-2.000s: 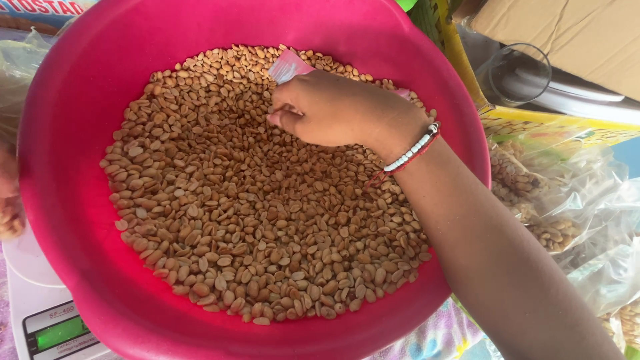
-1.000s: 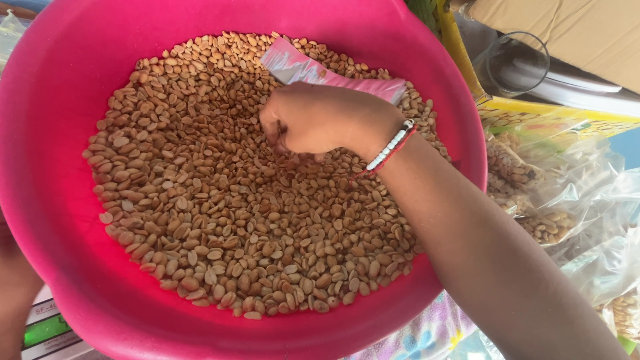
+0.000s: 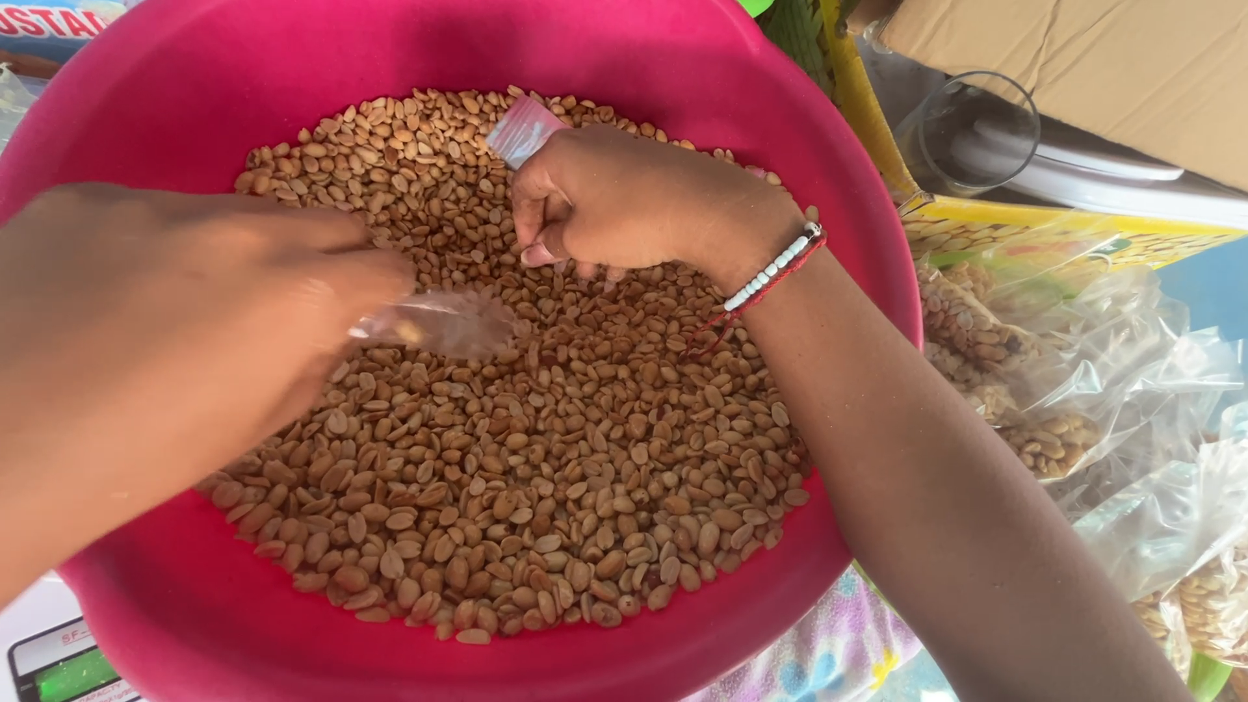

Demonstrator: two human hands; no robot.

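Observation:
A pink plastic basin holds a broad layer of shelled peanuts. Over its left half, my left hand, blurred, grips a small clear plastic bag with a little something pale inside. My right hand, wearing a beaded bracelet at the wrist, hovers at or just above the peanuts with fingers curled; whether it pinches any peanuts cannot be told. Behind its knuckles a pink and white packet lies on the peanuts, partly hidden by that hand.
Clear bags of peanuts lie to the right of the basin. Beyond them stands a yellow box with a drinking glass and cardboard. A scale with a green display sits at lower left, and a flowered cloth shows below.
My left hand has come in from the left edge over the basin with the clear bag. My right hand stays over the peanuts, and it now covers more of the pink packet than one second ago.

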